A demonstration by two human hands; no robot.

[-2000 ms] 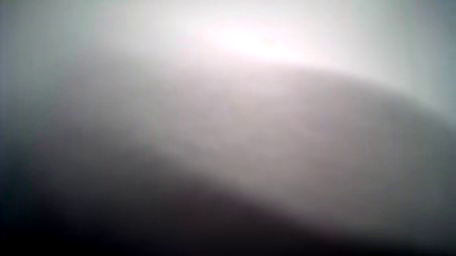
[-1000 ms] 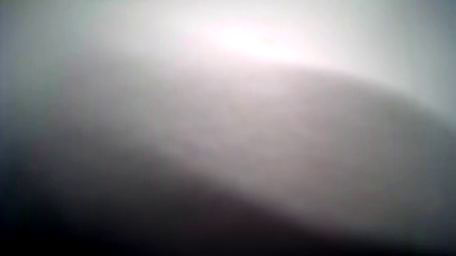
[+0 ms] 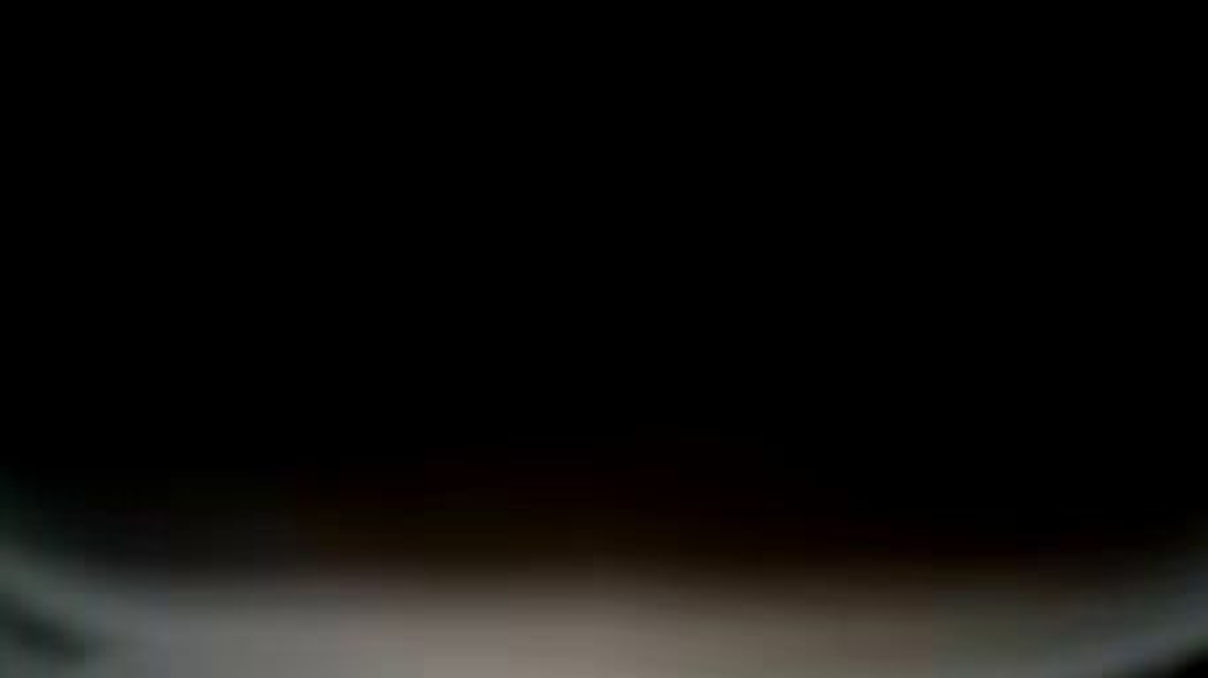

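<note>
No object can be made out in the head view. Most of the picture is black, as if something very close covers the lens. A blurred pale grey-beige band (image 3: 596,642) runs along the bottom edge; I cannot tell what it is. Neither my left hand nor my right hand can be recognised.
Small blurred greenish-grey patches show at the lower left corner, and a grey curved edge shows at the lower right. Nothing else can be made out.
The earlier blurred bright top, grey middle and dark lower area are gone. The view is now mostly black, with light only along the bottom.
</note>
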